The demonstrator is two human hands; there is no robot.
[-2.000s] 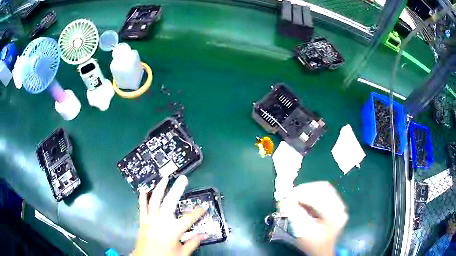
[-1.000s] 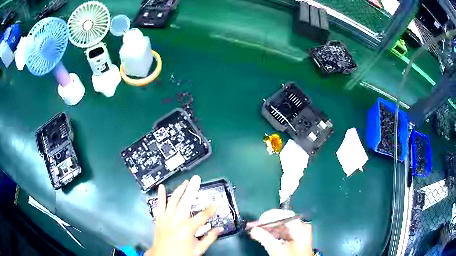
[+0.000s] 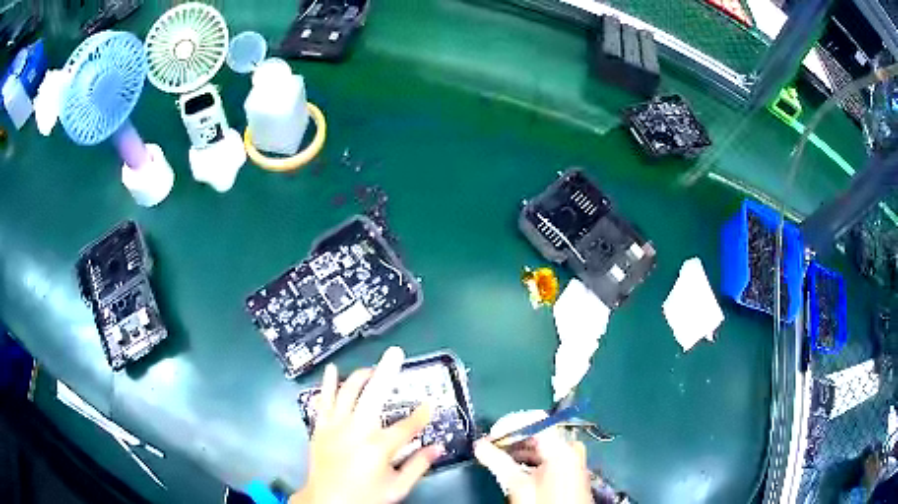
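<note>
A black housing half with a circuit board in it (image 3: 448,399) lies at the lower middle. My left hand (image 3: 364,448) is spread over its left part, thumb and fingers holding it against the bench. My right hand (image 3: 537,472) pinches a thin blue and dark tool (image 3: 546,421), perhaps tweezers, at the housing's lower right corner. My fingers hide the tool's tip, so contact cannot be told. A larger housing with a populated circuit board (image 3: 335,295) lies just above, tilted.
An opened black case (image 3: 591,236), an orange-yellow item (image 3: 540,286) and white paper pieces (image 3: 692,305) lie right of centre. Another case (image 3: 123,295) is at left. Fans (image 3: 103,89), a white bottle (image 3: 276,113) and small black pieces (image 3: 372,202) are behind. Blue bins (image 3: 758,261) stand far right.
My right hand has moved left from the white paper to the housing's corner, now with the thin tool in it. My left hand stays on the housing. The view has shifted slightly.
</note>
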